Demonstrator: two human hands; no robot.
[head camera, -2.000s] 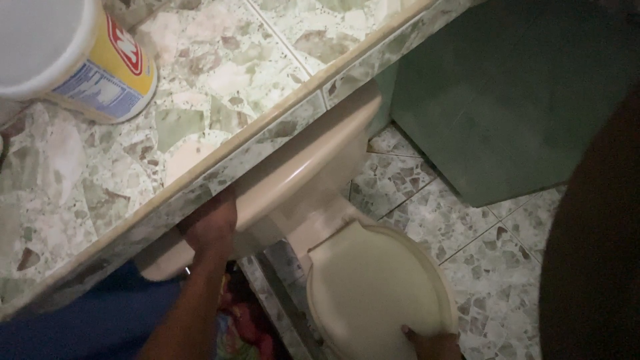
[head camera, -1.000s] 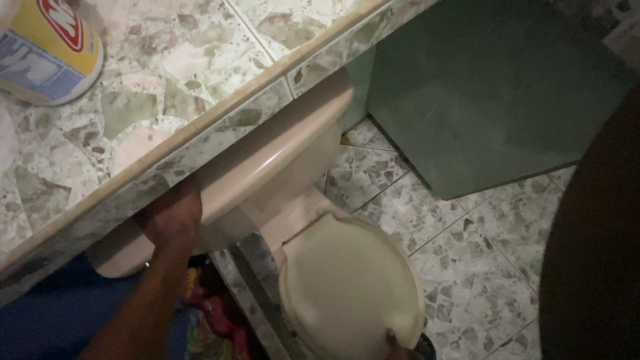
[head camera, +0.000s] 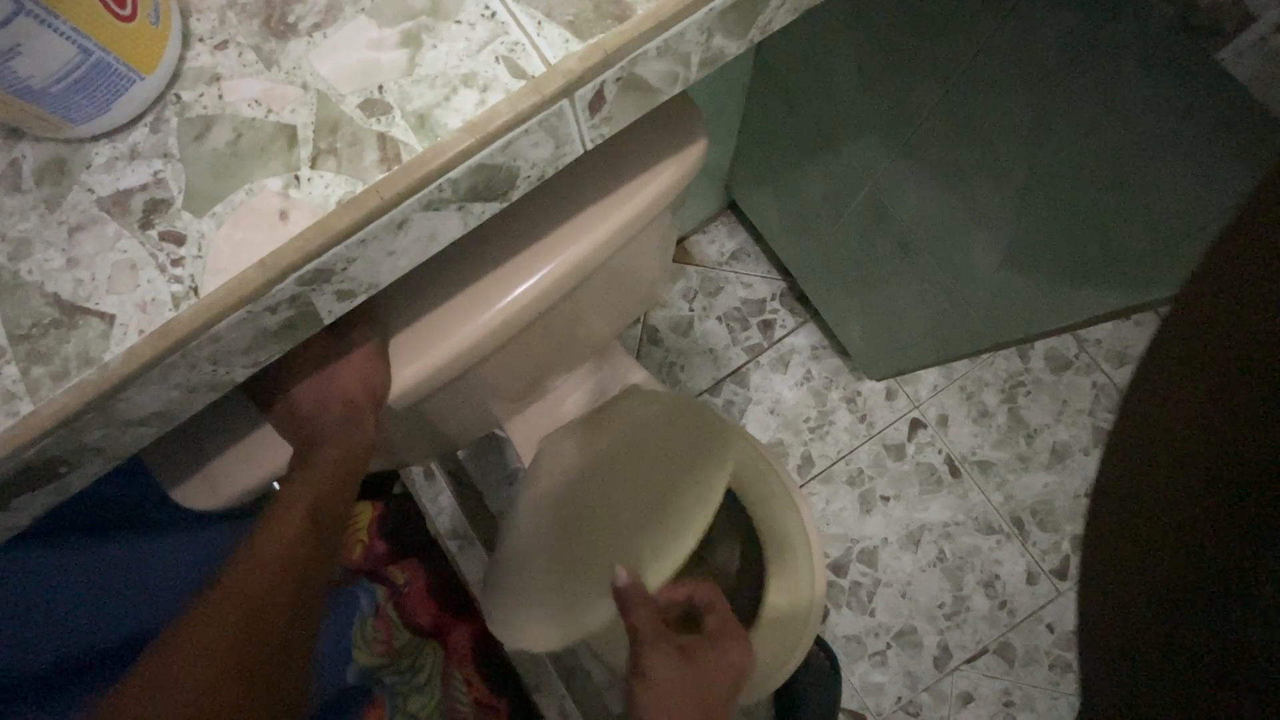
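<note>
A beige toilet has its tank lid (head camera: 540, 270) partly under the counter edge. My left hand (head camera: 335, 385) lies on the tank lid, its fingers hidden in shadow under the counter. Lower down, the toilet's seat cover (head camera: 610, 500) is tilted partly up, baring the seat ring (head camera: 790, 560) and part of the dark bowl opening. At the cover's free edge is my right hand (head camera: 685, 635), thumb on its upper face and fingers curled at the rim; they appear to grip it.
A speckled stone-tile counter (head camera: 400, 110) with a yellow-and-white plastic tub (head camera: 90, 60) crosses the upper left. A green panel (head camera: 960, 180) stands at upper right over the tiled floor (head camera: 960, 500). Blue fabric (head camera: 120, 590) and patterned multicoloured fabric (head camera: 420, 620) lie lower left. A large dark shape (head camera: 1190, 500) blocks the right side.
The seat cover was down over the seat in both earlier frames; now it is raised at an angle by my right hand. My left hand stays at the tank lid.
</note>
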